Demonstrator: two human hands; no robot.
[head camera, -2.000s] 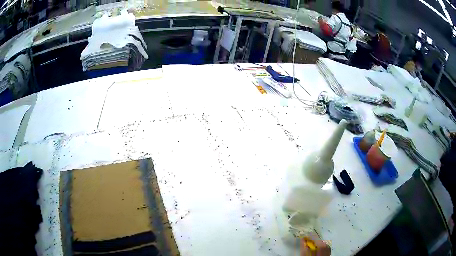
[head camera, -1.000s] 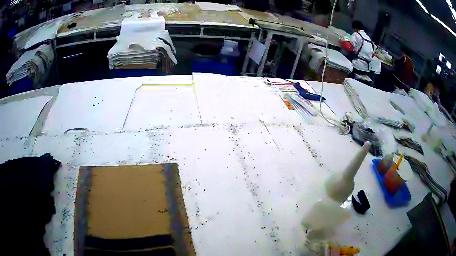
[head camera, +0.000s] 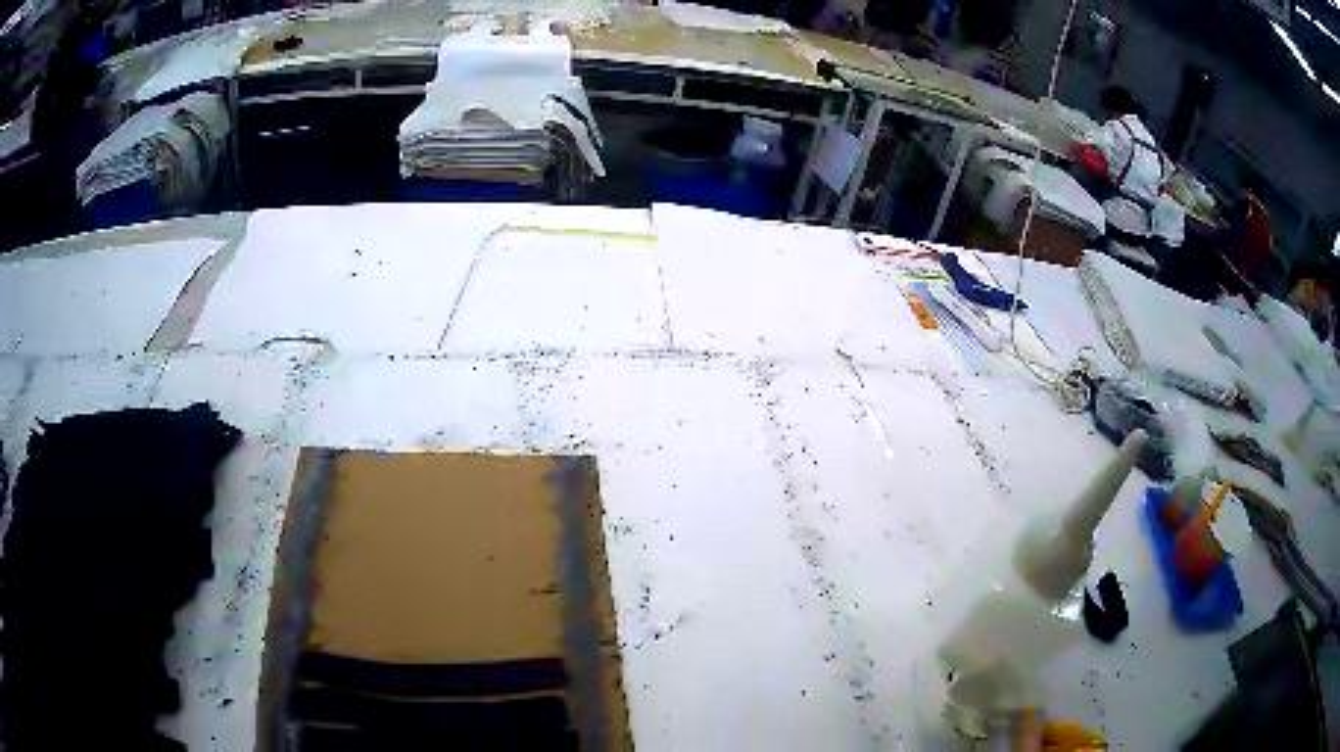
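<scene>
Neither of my hands shows. A tan board with greyish crust down both long sides lies on the white table. Black fabric strips lie across its lower part, cut off by the picture's bottom edge. A large pile of black strips is left of the board. A whitish bottle with a long cone nozzle stands at the right. A yellow handle, apparently a brush's, shows beside its base at the bottom edge, partly cut off.
A small black piece and a blue tray with reddish-brown items lie right of the bottle. Tools, including a dark blue one, and a cord lie at the table's far side. Fabric stacks and a person are behind.
The view has swung left, so the board and bottle appear farther right. Fingers at the yellow handle two seconds ago no longer show. The black pile shows more fully.
</scene>
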